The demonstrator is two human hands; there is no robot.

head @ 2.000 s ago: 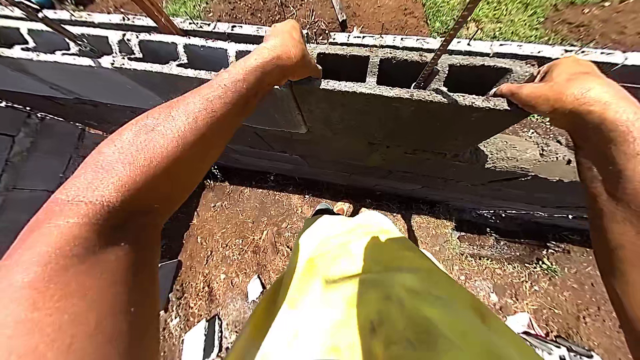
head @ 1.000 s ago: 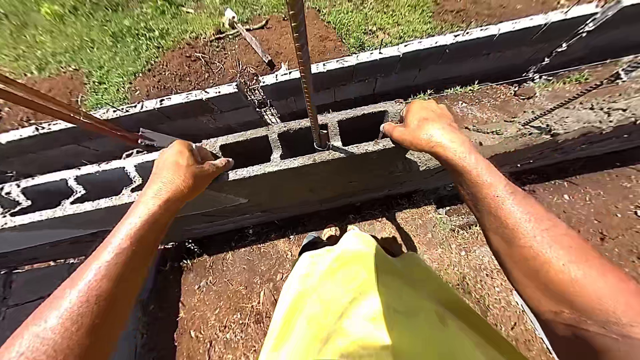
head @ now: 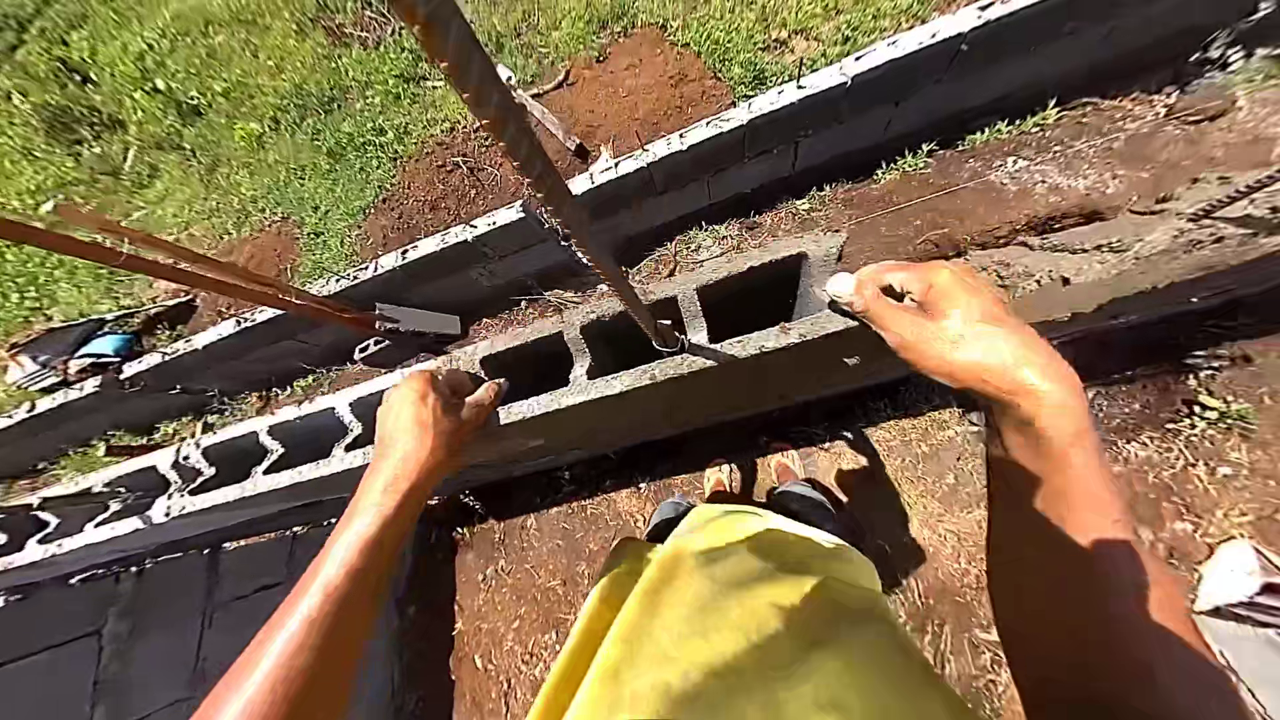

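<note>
A hollow concrete block (head: 640,378) lies at the end of the top course of a block wall (head: 215,500), its cells facing up. A rusty steel rebar (head: 545,175) rises out of its middle cell, with a thin wire loop at the rebar's base. My left hand (head: 430,415) rests on the block's left end, at the joint with the wall, thumb near the left cell. My right hand (head: 925,315) is at the block's right end, fingertips curled at its top corner; whether it grips there I cannot tell.
A second, lower block wall (head: 760,135) runs parallel behind. More rusty bars (head: 180,270) slant in from the left, and a bar (head: 1235,195) lies over the rough mortar at right. Grass, dirt mounds (head: 640,90) and a wooden-handled tool (head: 545,120) are beyond. My feet (head: 755,475) stand close below.
The view has swung to the right along the wall. Both hands remain at the block's two ends; the fingers of my right hand are now more curled at its corner.
</note>
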